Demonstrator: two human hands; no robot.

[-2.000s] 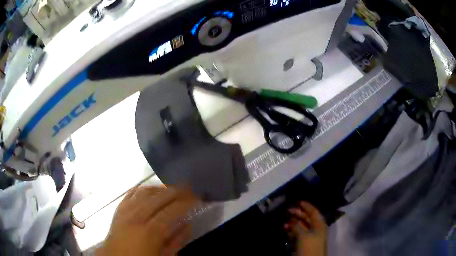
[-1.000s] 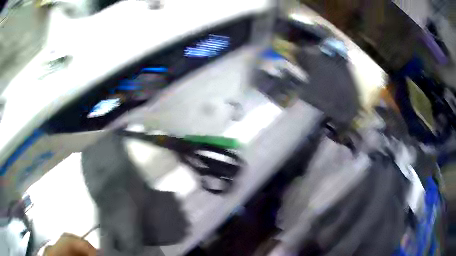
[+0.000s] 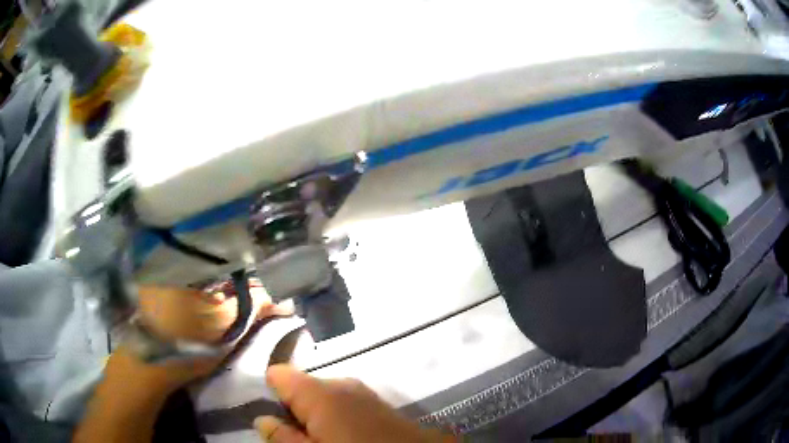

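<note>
My left hand [image 3: 186,316] is behind the needle area of the white sewing machine [image 3: 415,130], partly hidden by the take-up guard; its fingertips reach the bright spot by the presser foot, and its grip is unclear. My right hand [image 3: 342,411] is in front of the needle, thumb and fingers closed at the end of a narrow dark strip [image 3: 285,348] on pale material. Pale cloth and white table are hard to tell apart here. A dark grey guard [image 3: 327,313] hangs beside the foot, under a ribbed grey knob [image 3: 294,272].
A curved dark pattern piece [image 3: 562,277] with a small black label lies right of the needle. Black-handled scissors [image 3: 696,251] and a green-handled tool [image 3: 699,203] lie beyond it. A ruler strip [image 3: 519,389] runs along the front edge. Pale grey cloth [image 3: 35,329] is at far left.
The view has swung left to the needle end. Both hands are now near the needle; my right hand, earlier low beside the table, is now over its front part. Pattern piece and scissors appear further right.
</note>
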